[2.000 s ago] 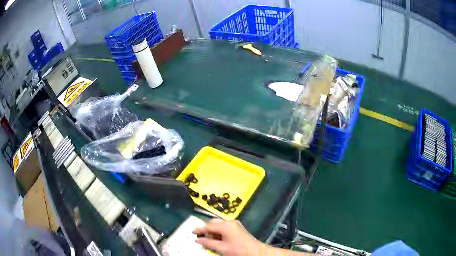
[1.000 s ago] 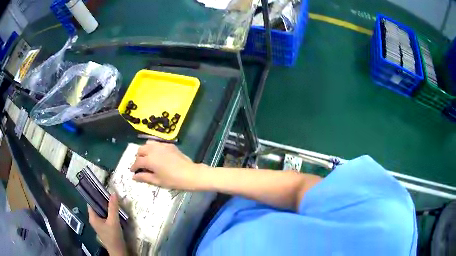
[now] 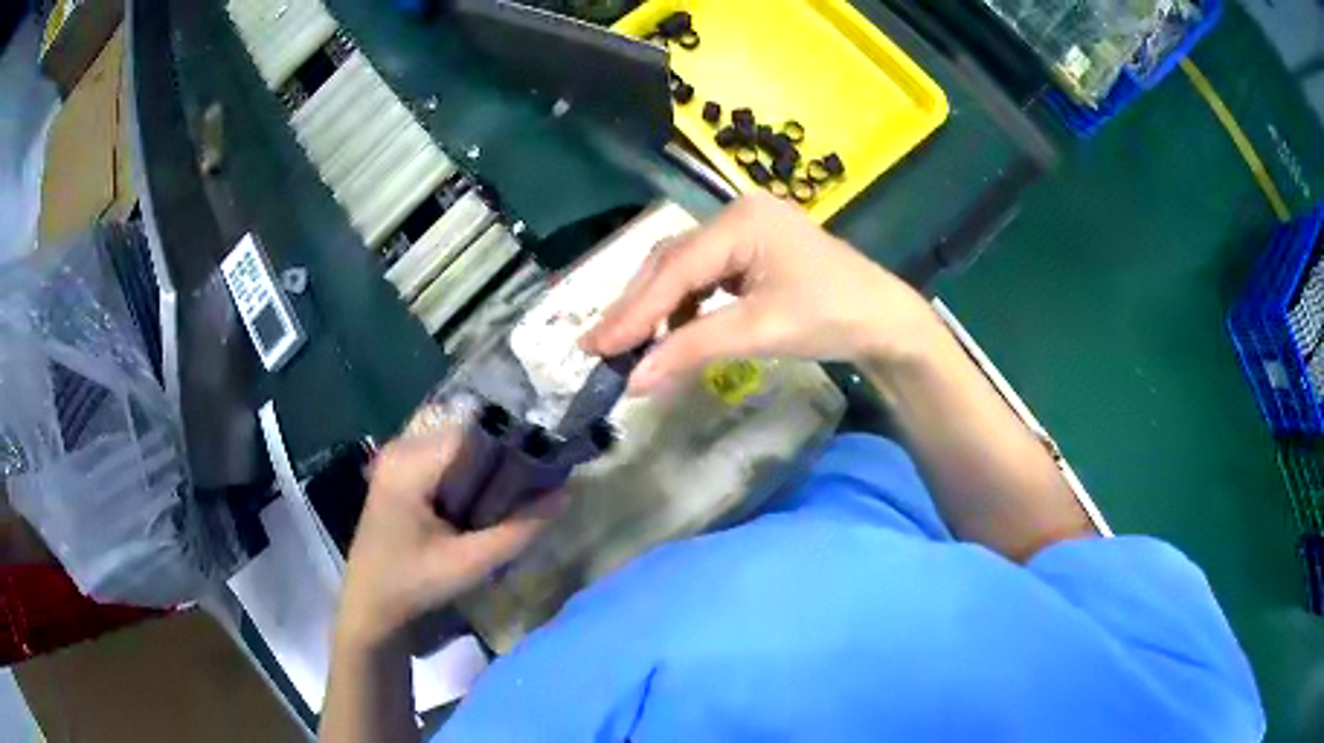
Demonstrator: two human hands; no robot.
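Observation:
My left hand (image 3: 414, 530) is closed around several dark tubes (image 3: 501, 472), their open round ends facing up. My right hand (image 3: 770, 283) is above and beside them, its thumb and fingers pinching a dark tube (image 3: 593, 399) near the bundle; blur hides whether the two touch. Both hands are over the pale, stained work block (image 3: 697, 450), which has a yellow round sticker (image 3: 733, 380). Black rings (image 3: 770, 148) lie loose in the yellow tray (image 3: 886, 109) beyond my right hand.
Pale flat carriers (image 3: 370, 145) run along the green line. A white counter (image 3: 263, 302) lies left, above white paper (image 3: 291, 581). A cloudy plastic bag with dark tubes (image 3: 102, 436) and cardboard (image 3: 160, 682) are at far left. A blue crate (image 3: 1278, 319) stands right.
The view has turned down towards the work block. My left hand has brought the tubes over the block, ends up. My right hand has left the block's surface and now pinches a tube at the bundle.

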